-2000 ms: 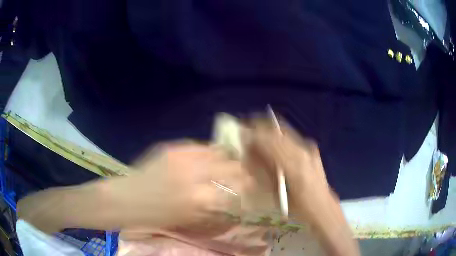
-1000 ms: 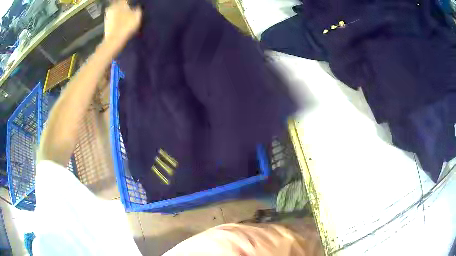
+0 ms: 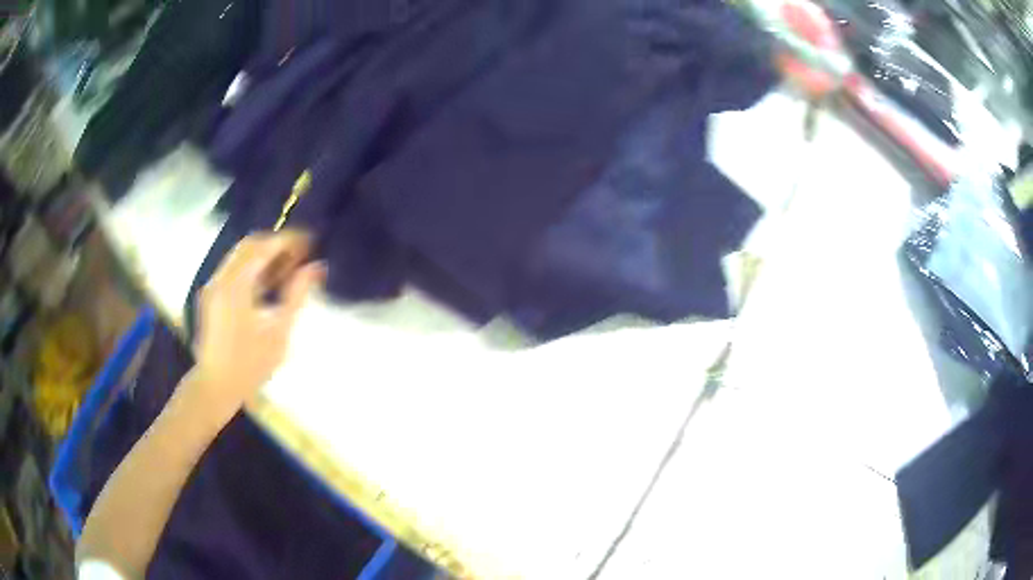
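Observation:
A navy jacket [image 3: 487, 170] lies bunched across the upper middle of the white table, its lower edge uneven. A short row of gold dots, perhaps sleeve buttons [image 3: 293, 199], shows on its left part. My left hand [image 3: 258, 306] is at the jacket's lower left, above the table's edge, with fingers curled. The hand is blurred, and I cannot tell whether it grips the cloth. My right hand is out of the picture.
A blue crate [image 3: 96, 397] with navy cloth inside stands below the table's worn yellowish edge [image 3: 340, 482]. A clear shiny bag [image 3: 980, 255] and more navy cloth [image 3: 963, 482] lie at right. A blurred red thing [image 3: 895, 125] is at upper right.
The view has swung from the crate to the tabletop. My left hand has moved from the cloth held over the crate to the jacket on the table.

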